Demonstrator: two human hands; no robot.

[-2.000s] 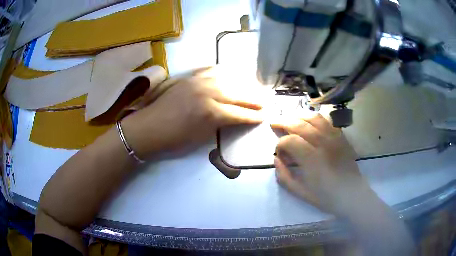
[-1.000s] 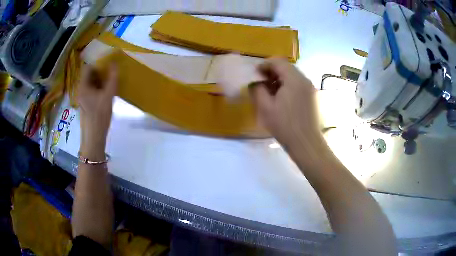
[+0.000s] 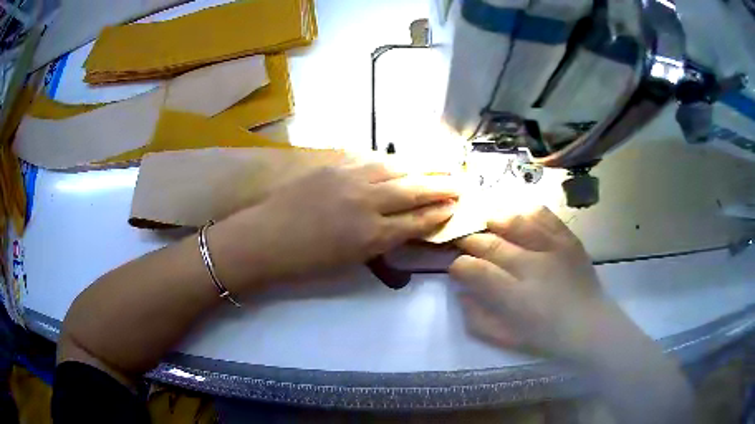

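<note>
A curved garment strip (image 3: 199,184), pale beige side up, runs from the left under my left hand to the presser foot area, where lamp glare washes it out. My left hand (image 3: 356,207) lies flat over the strip and holds it down, fingers pointing at the needle. My right hand (image 3: 530,269) is just right of it, fingers curled at the strip's near edge below the presser foot (image 3: 517,172). Its fingertips are partly lost in glare. The white sewing machine head (image 3: 546,74) stands above both hands.
A neat stack of mustard pieces (image 3: 199,40) lies at the back left. In front of it lie joined strips (image 3: 91,137), partly pale side up, partly mustard. The ruler-marked table edge (image 3: 331,391) curves along the front. Mustard fabric hangs at the far left.
One second ago both hands held a mustard strip up at the left, away from the machine. Now both hands are at the needle area with a strip laid pale side up.
</note>
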